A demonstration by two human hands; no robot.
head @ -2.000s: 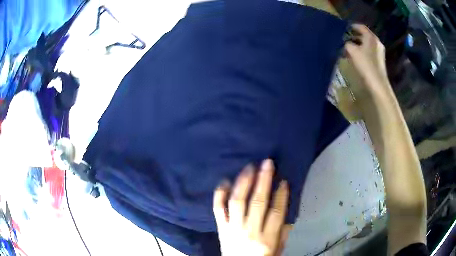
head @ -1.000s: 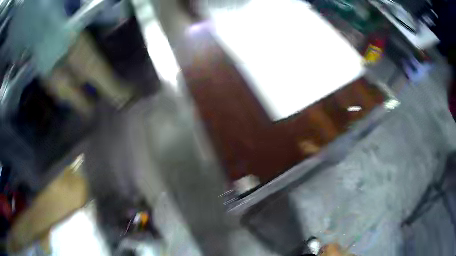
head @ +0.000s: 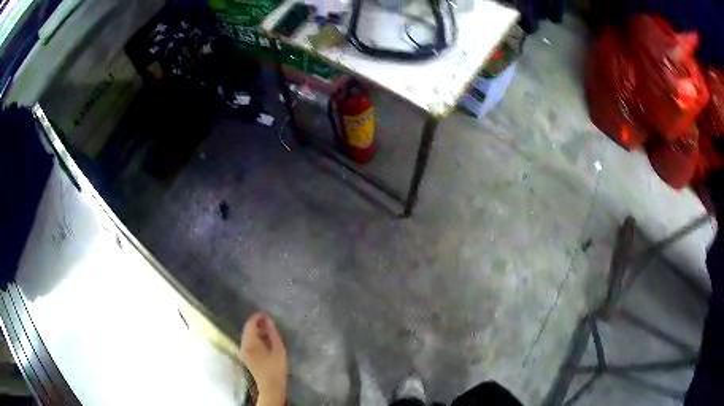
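Observation:
My left hand (head: 266, 353) is bare and small at the bottom, beside the front edge of a white table (head: 119, 317) at the left. Its fingers look bunched, and whether they hold anything cannot be told. Dark navy cloth (head: 20, 190) shows at the far left edge, cut off by the picture. My right hand is not in view.
A white-topped table (head: 389, 75) with dark metal legs stands ahead, with a red fire extinguisher (head: 357, 123) under it. Red plastic bags (head: 651, 87) lie at the upper right. A dark metal frame (head: 603, 333) stands at the lower right. A shoe tip (head: 410, 388) shows below.
The view has swung away from the navy cloth and both hands on the white table, past a brown table, to the grey floor. Only my left hand shows now.

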